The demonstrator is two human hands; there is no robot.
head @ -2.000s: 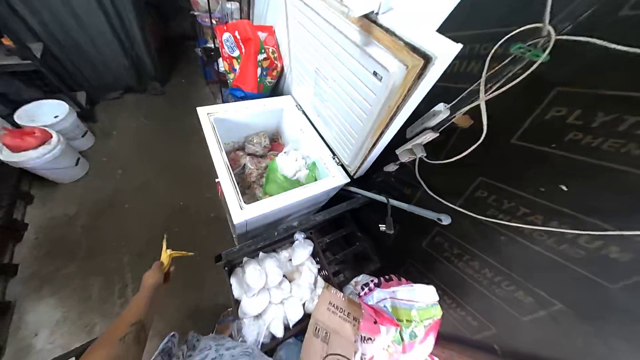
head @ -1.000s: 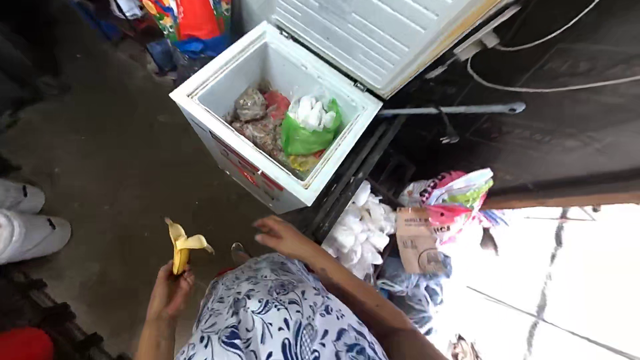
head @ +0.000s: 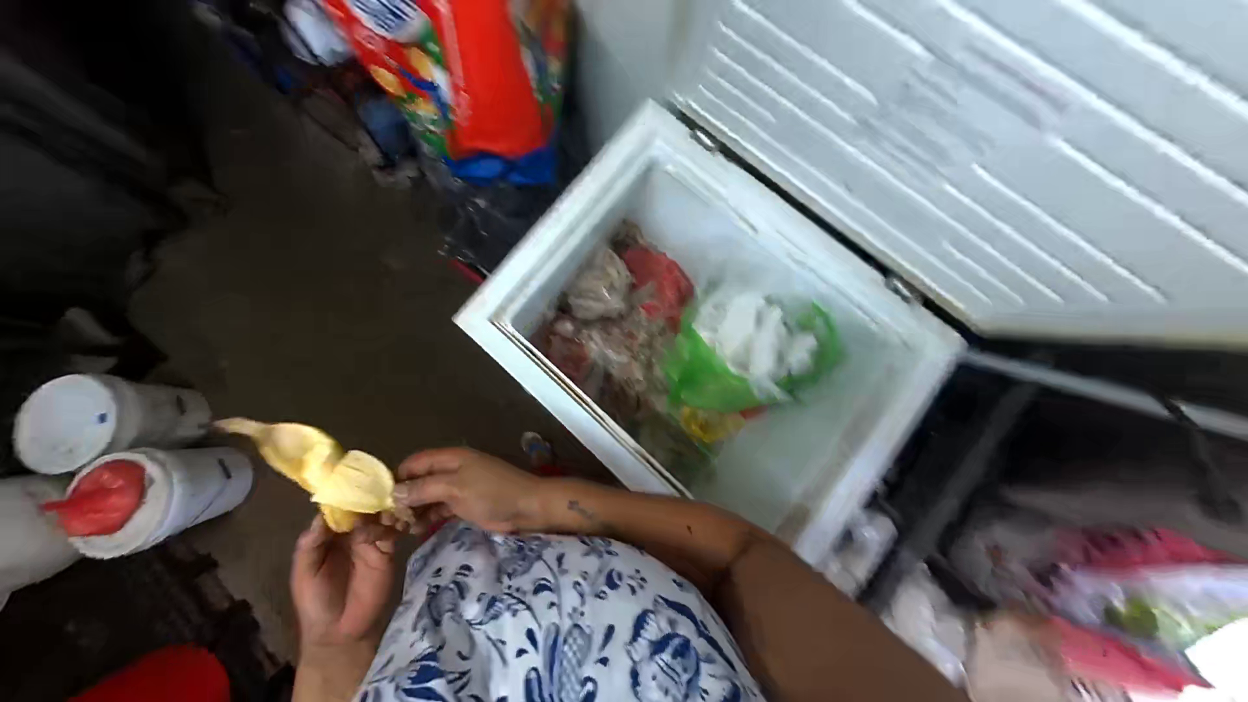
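A yellow banana (head: 339, 480) with its peel folded back is held in my left hand (head: 343, 577), fingers around its lower end. From the right, my right hand (head: 473, 487) reaches over to it, its thumb and fingertips pinching the edge of the peel. How much fruit is inside the peel cannot be seen. Beyond my hands a white chest freezer (head: 575, 395) stands with its lid (head: 926, 146) raised. Inside lie a green plastic bag (head: 707, 370) with white packets, a red bag (head: 658, 281) and several clear bags of frozen, meat-like food.
White buckets (head: 185, 497) stand at the left, one with a red plastic bag (head: 102, 497) on top. A large red printed bag (head: 487, 88) is behind the freezer's left side. White bags (head: 921, 619) and pink packaging (head: 1131, 614) lie at the lower right. A red object (head: 161, 678) is at the bottom left.
My right hand has moved left from near the freezer to the banana in my left hand. Its peel hangs further to the left. The view has moved closer to the freezer.
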